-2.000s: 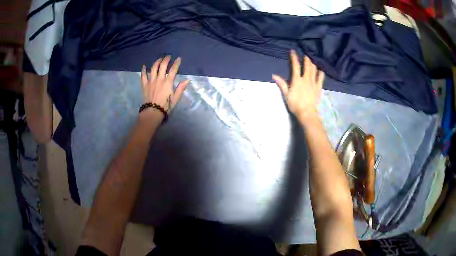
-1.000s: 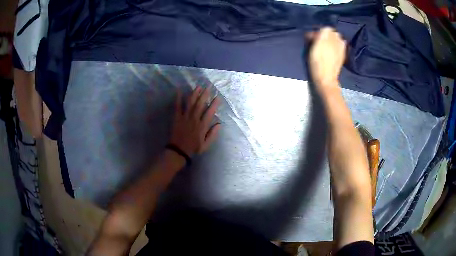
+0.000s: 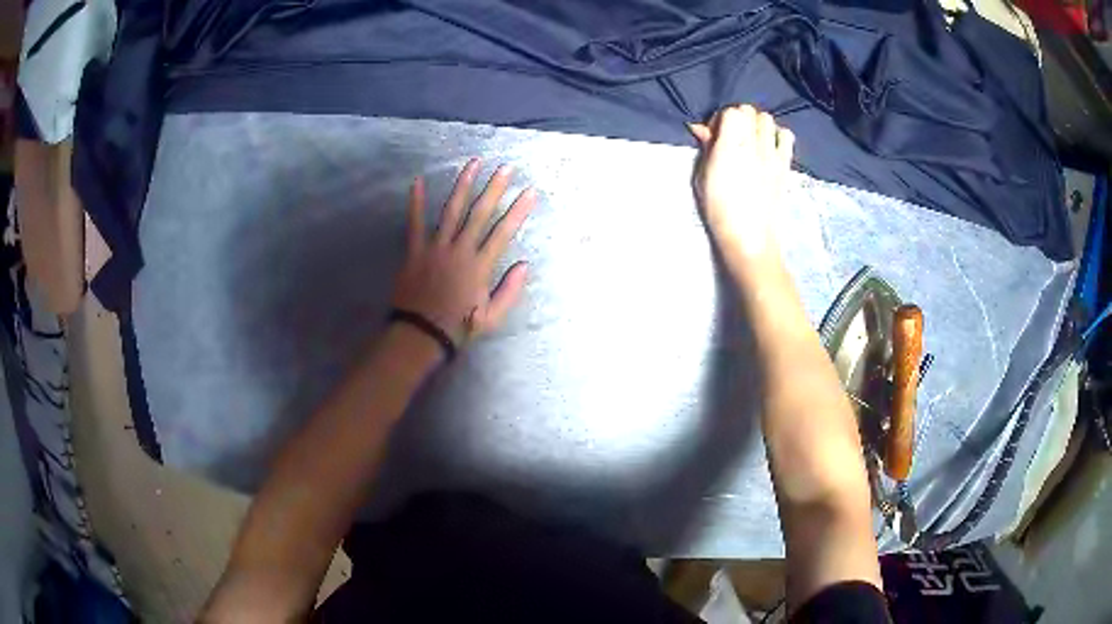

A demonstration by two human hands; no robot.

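Observation:
A large grey-white interlining sheet (image 3: pixel 610 329) lies spread over the table, shiny in the middle. Navy fabric (image 3: pixel 390 73) lies bunched in folds along its far side and shows at its left edge. My left hand (image 3: pixel 463 262), with a dark bracelet at the wrist, lies on the sheet with fingers spread. My right hand (image 3: pixel 744 171) is at the sheet's far edge, fingers curled at the navy fabric and seeming to pinch it. The steam iron (image 3: pixel 863 341) with its orange-brown wooden handle (image 3: pixel 904 390) rests on the sheet right of my right forearm, which partly hides it.
The pale tabletop (image 3: pixel 171 524) shows at the lower left. The iron's dark hose (image 3: pixel 1006 488) curves along the right edge, with a blue line (image 3: pixel 1100 323) beyond. A dark item with white characters (image 3: pixel 951 570) lies at the lower right. White cloth (image 3: pixel 55 73) hangs at the upper left.
My right hand has come back towards me to the sheet's edge. My left hand has moved slightly up and left. The creases in the sheet's middle have flattened, and the navy folds have shifted.

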